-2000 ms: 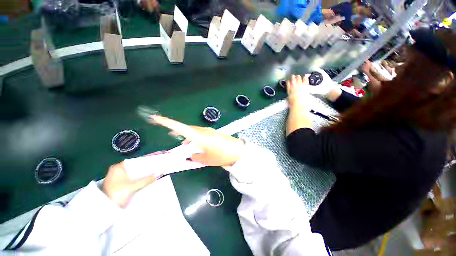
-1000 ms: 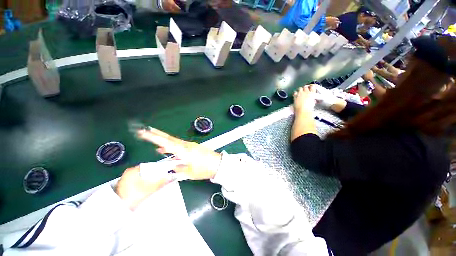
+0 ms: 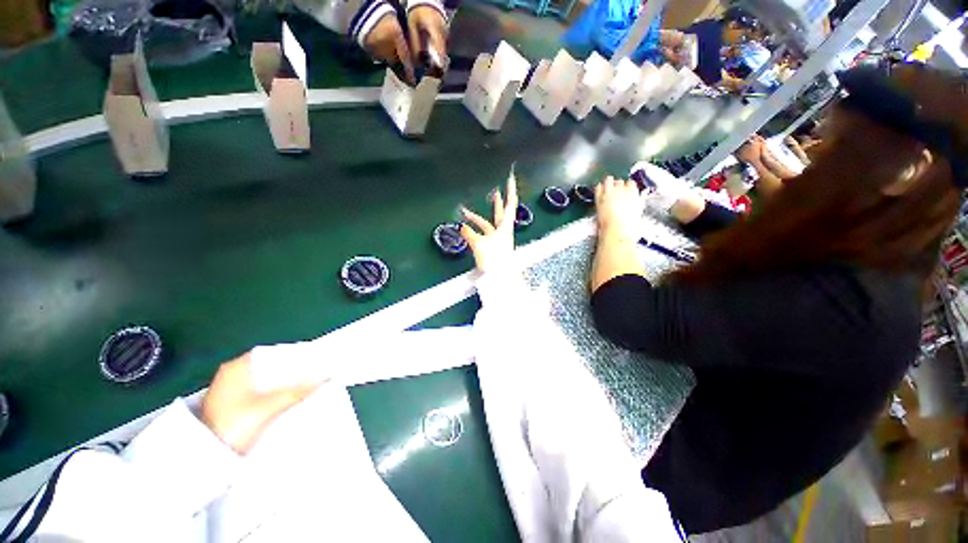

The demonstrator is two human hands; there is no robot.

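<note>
My left hand is shut on a glossy white strip that stretches right to my right sleeve. My right hand reaches over the green belt with fingers spread, beside a round black disc. A tiny clear film may be at its fingertips; it is too faint to tell. More black discs lie along the belt, one at centre and one at left. A thin pale ring lies on the green surface below the strip. White sheets lie below my left hand.
A row of open cartons stands on the far side; another person's hands are at one. A neighbour in black works at right beside silvery bubble wrap with a dark slim tool. A pale rail edges the belt.
My right hand has moved right and away from my left, exposing the strip. The near discs and cartons appear farther right. A person's hands have come to a far-side carton.
</note>
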